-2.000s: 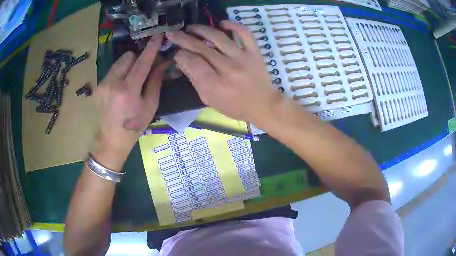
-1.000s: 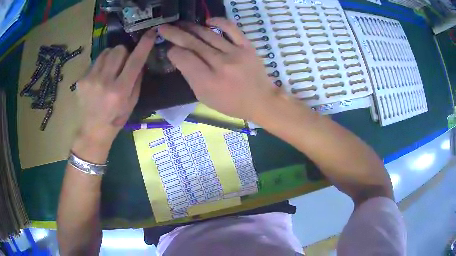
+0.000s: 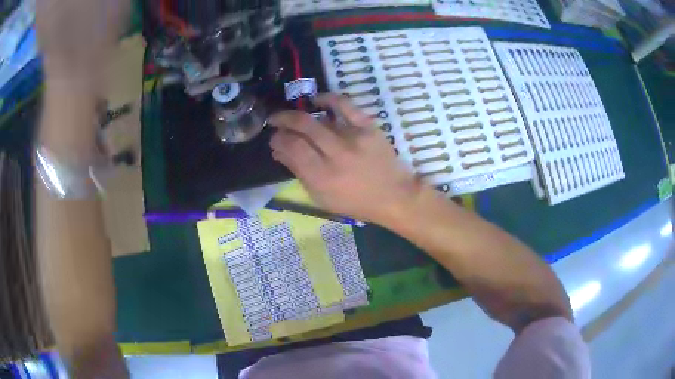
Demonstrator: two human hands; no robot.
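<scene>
The round silver fixture (image 3: 240, 122), with a pale disc with a dark centre on top, stands uncovered on the black machine base plate (image 3: 192, 159). My right hand (image 3: 340, 159) is just right of it, fingers bent; its fingertips are partly hidden and any held part cannot be told. My left hand (image 3: 81, 26) is blurred at the top left edge, above the cardboard sheet (image 3: 127, 215); its fingers are unclear. Dark loose parts (image 3: 117, 114) show beside my left wrist, mostly hidden by the arm. The white parts tray (image 3: 474, 180) has dark round ends in its left column; other slots look tan.
The machine's metal head (image 3: 215, 55) stands behind the fixture. A second slotted tray (image 3: 585, 189) lies at the right, and more trays show at the top edge. Yellow and white paperwork (image 3: 296, 289) lies in front. Stacked boards (image 3: 22, 259) stand at far left.
My left hand has left the fixture and moved up and left over the cardboard. My right hand has drawn slightly away to the right and down, so the fixture now shows.
</scene>
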